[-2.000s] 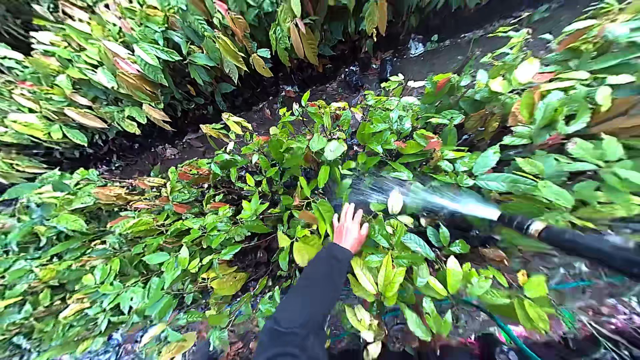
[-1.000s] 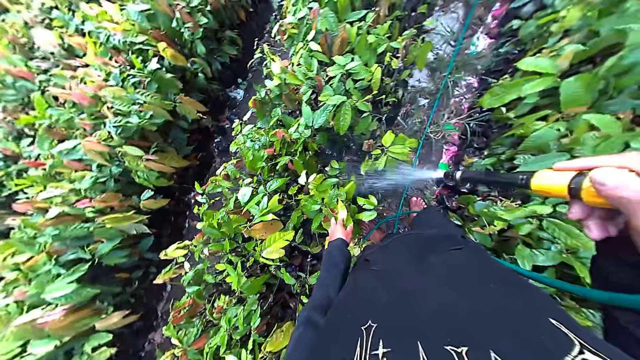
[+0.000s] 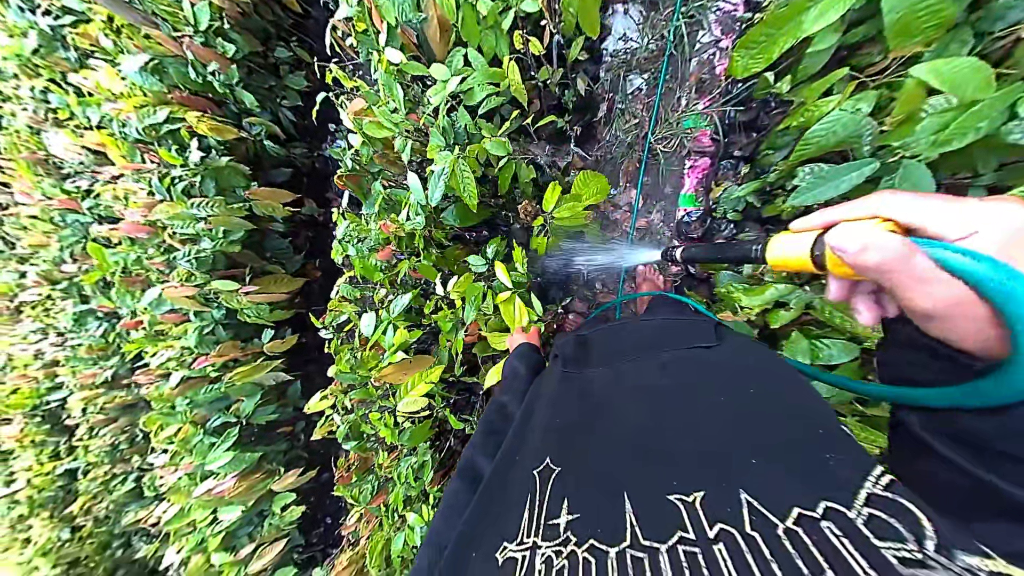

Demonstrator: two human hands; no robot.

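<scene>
My right hand (image 3: 920, 264) is closed around the yellow and black hose nozzle (image 3: 788, 251), which points left. A green garden hose (image 3: 952, 394) runs from its rear and loops below. White water spray (image 3: 604, 256) leaves the black tip and reaches the leafy seedlings (image 3: 472, 184). Low among the leaves is my left hand (image 3: 524, 338), beside yellow-green leaves (image 3: 512, 308); its fingers are partly hidden, so whether it grips a leaf or stem is unclear.
A dense bed of seedlings (image 3: 184, 320) lies left beyond a dark gap (image 3: 316, 264). Larger-leaved plants (image 3: 848, 136) stand at right. A thin green line (image 3: 644, 160) crosses wet ground near pink material (image 3: 698, 164) and a bare foot (image 3: 650, 280).
The view has turned a lot since two seconds ago. Since one second ago, the right hand and nozzle have come further into view; water sprays in all frames.
</scene>
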